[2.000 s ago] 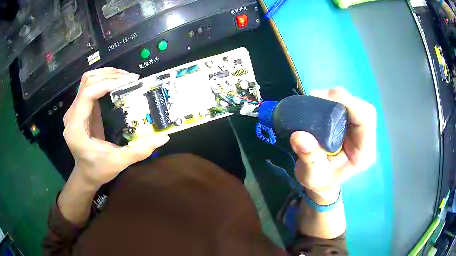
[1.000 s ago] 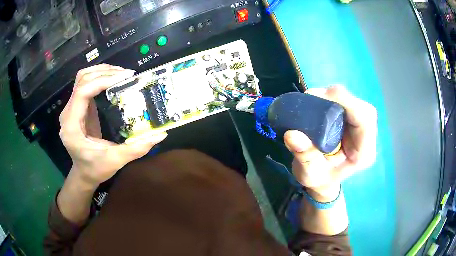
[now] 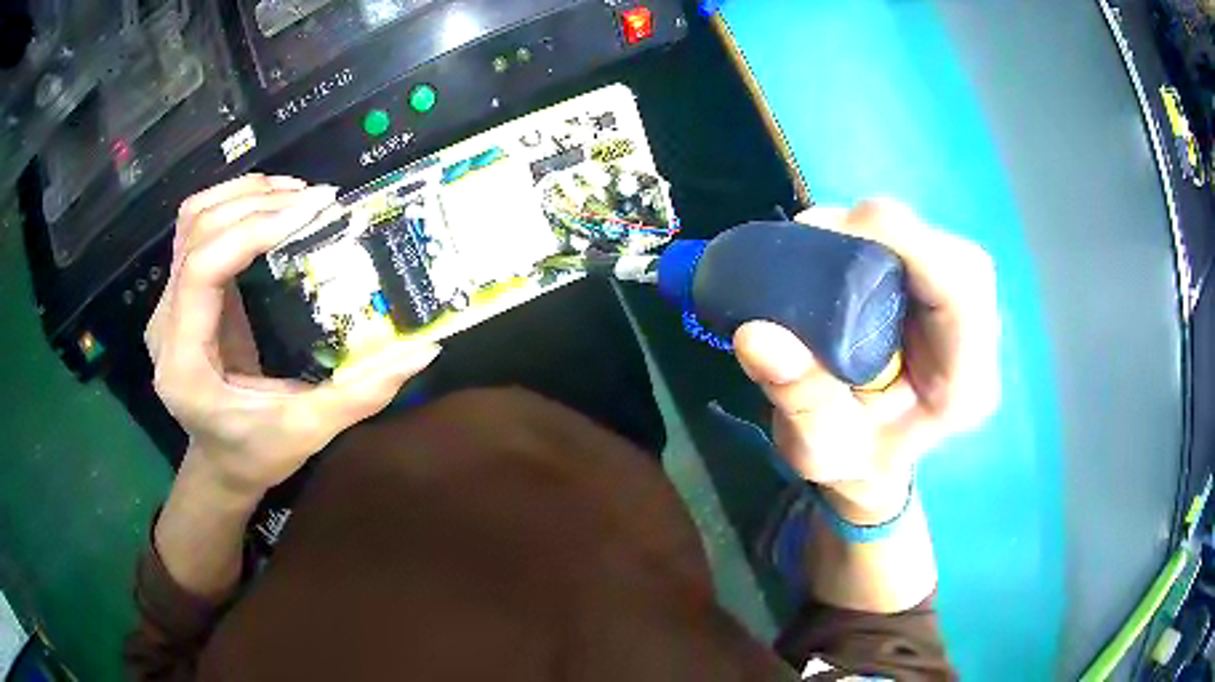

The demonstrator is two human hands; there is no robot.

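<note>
My left hand [image 3: 253, 353] holds the left end of a circuit board [image 3: 490, 233], with the thumb on its near edge and the fingers on the far edge. The board has a pale edge, a black cylinder, yellow along the near side and thin coloured wires at the right. My right hand [image 3: 886, 386] grips a dark bottle [image 3: 800, 287] with a blue collar. The bottle lies almost level, its light tip at the board's lower right part. Whether the tip touches the board cannot be told.
The black test fixture [image 3: 566, 67] stands beyond the board, with green buttons [image 3: 422, 99] and a lit red switch [image 3: 636, 24]. A teal mat [image 3: 866, 107] and a dark grey conveyor [image 3: 1066, 200] run along the right. A blue band [image 3: 869, 525] is round my right wrist.
The board and my left hand have moved slightly up and left in the picture. The bottle has also moved left and up, and its tip sits farther in over the board's near right part.
</note>
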